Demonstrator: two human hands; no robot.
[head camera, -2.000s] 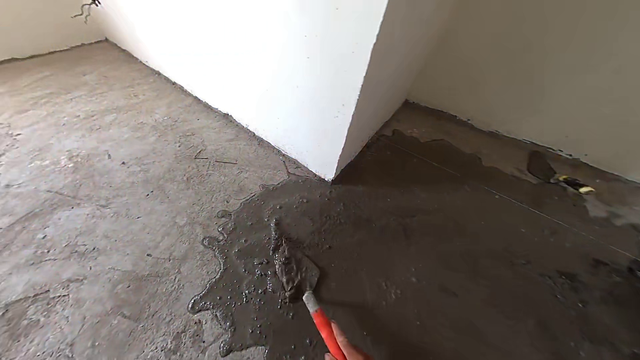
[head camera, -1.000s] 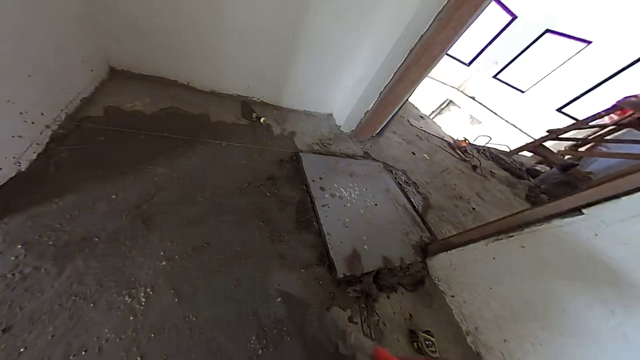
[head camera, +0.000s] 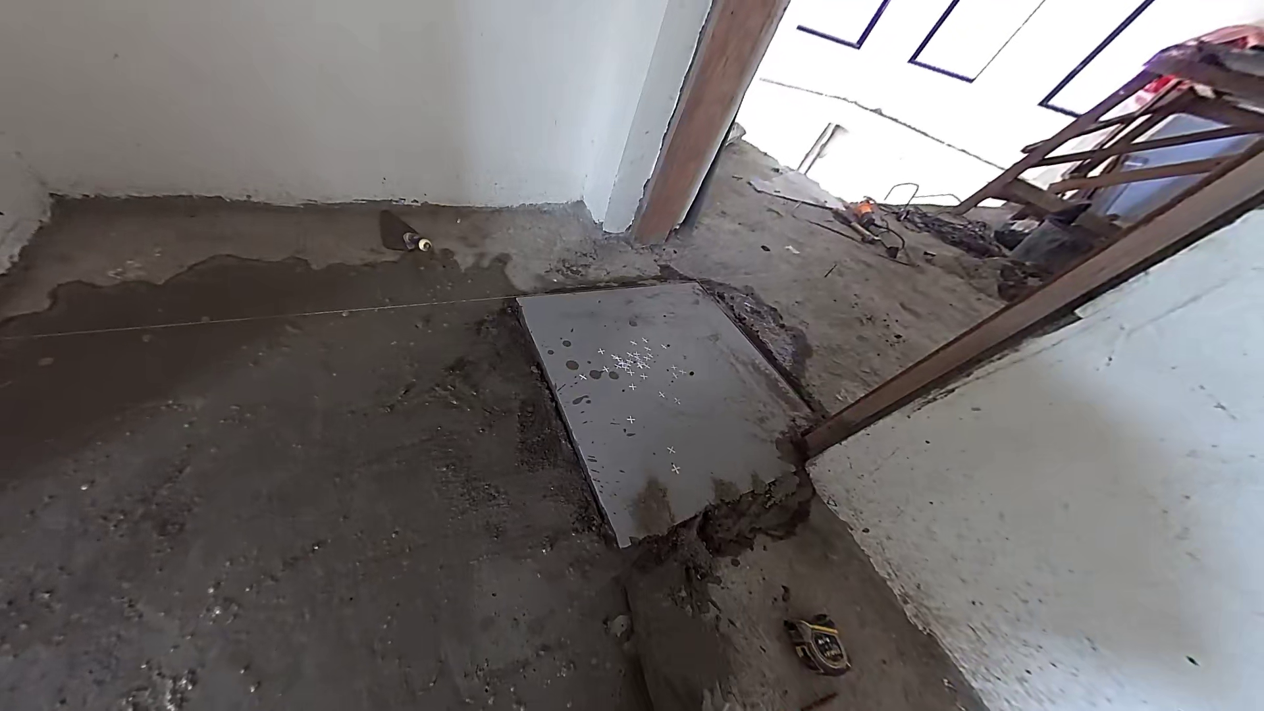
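Note:
Neither my left hand nor my right hand shows in the head view. A grey floor tile (head camera: 681, 395) lies at the doorway, with several white cross-shaped tile spacers (head camera: 632, 361) scattered on it. Dark wet mortar (head camera: 755, 513) sits along its near edge. Left of the tile, a thin layer of wet cement (head camera: 296, 474) covers the floor, and a taut string line (head camera: 247, 318) runs over it to the tile's far left corner. A trowel (head camera: 400, 233) lies near the back wall. Below the tile, a tape measure (head camera: 818, 644) rests on the floor.
White walls (head camera: 326, 99) stand behind and at the right (head camera: 1076, 474). Wooden door frame posts rise on the far side (head camera: 706, 118) and near side (head camera: 1027, 306) of the opening. Beyond it are a power tool with an orange part (head camera: 866, 211), cables and a wooden trestle (head camera: 1116, 148).
The view has swung right to the doorway. Two seconds ago a hand held a red-handled trowel over the wet cement; hand and trowel are now out of view.

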